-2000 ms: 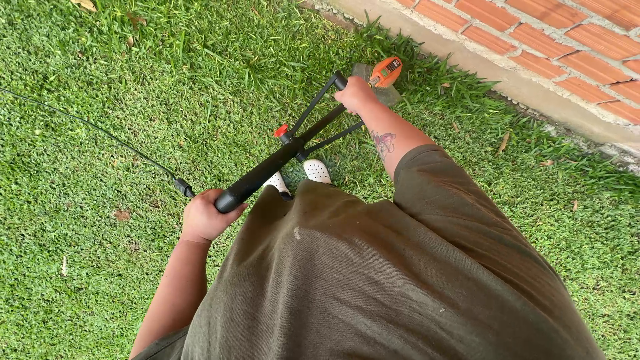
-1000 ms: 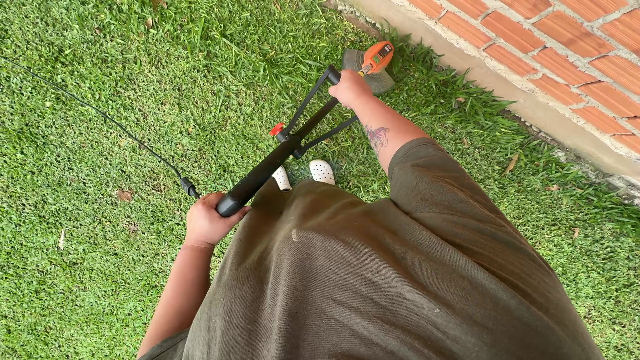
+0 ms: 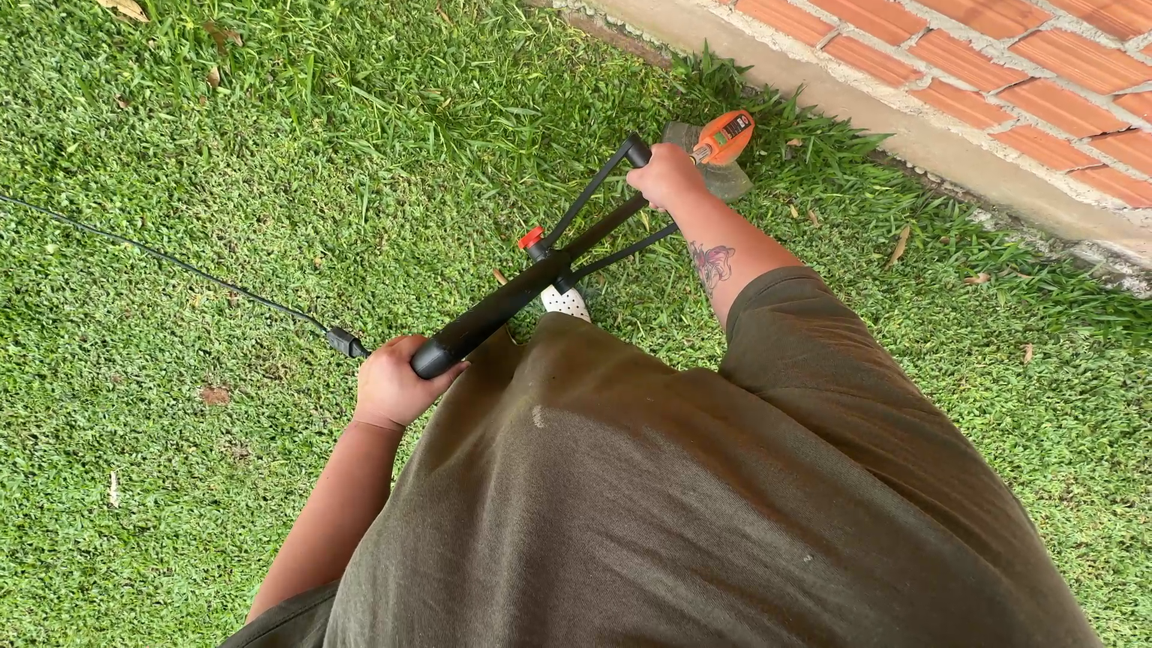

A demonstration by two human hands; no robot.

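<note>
My left hand (image 3: 396,382) grips the rear end of the black shaft of an electric string trimmer (image 3: 504,310), beside a black cable plug (image 3: 345,342). The front loop handle is in my right hand (image 3: 668,177), farther up and to the right. A red knob (image 3: 531,238) fixes that handle to the shaft. Beyond my right hand, the orange trimmer head (image 3: 725,138) and its translucent guard (image 3: 731,182) are low over the grass near the wall's foot. The cutting line cannot be made out.
A brick wall (image 3: 963,67) with a concrete footing (image 3: 837,81) runs across the upper right. Taller grass (image 3: 711,76) grows along it. The black power cord (image 3: 180,263) trails left over the lawn. A white perforated shoe (image 3: 565,304) shows beneath the shaft.
The orange trimmer head has shifted a little right and closer to the wall's foot. Both hands keep their grip. One of two shoes seen earlier is now hidden.
</note>
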